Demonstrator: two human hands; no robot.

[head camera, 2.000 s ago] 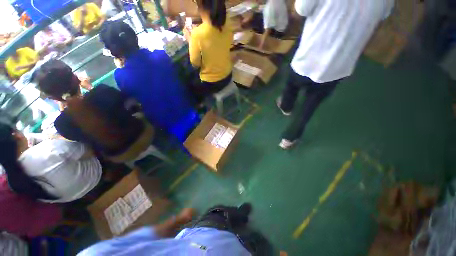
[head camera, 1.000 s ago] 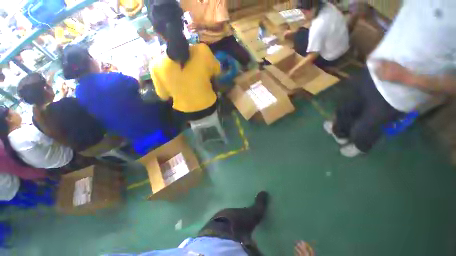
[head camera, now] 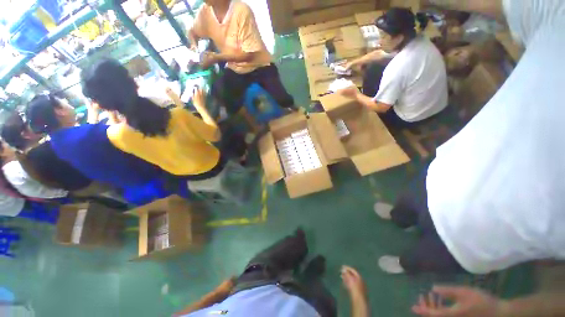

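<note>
My right hand (head camera: 352, 277) is small and blurred at the bottom centre, over the green floor, with fingers loosely apart and nothing seen in it. My left forearm runs beside my blue shirt; my left hand (head camera: 225, 287) is blurred and partly hidden at my side, so its fingers cannot be read. Neither hand touches a carton. An open brown carton (head camera: 310, 184) ahead holds rows of small white boxes. Another open carton (head camera: 373, 148) beside it holds a few white boxes. A third open carton (head camera: 144, 234) with white boxes stands on the left.
A standing person in a white top (head camera: 495, 186) is close on the right, a hand (head camera: 452, 302) low beside me. A person in white (head camera: 416, 86) crouches at the cartons. Workers sit along the bench at left, one in yellow (head camera: 170, 145). A yellow line (head camera: 238, 221) marks the green floor (head camera: 210, 263).
The view has moved forward and turned, with the carton rows now nearer the centre. The standing person in white is closer on the right. My right hand shows more fully.
</note>
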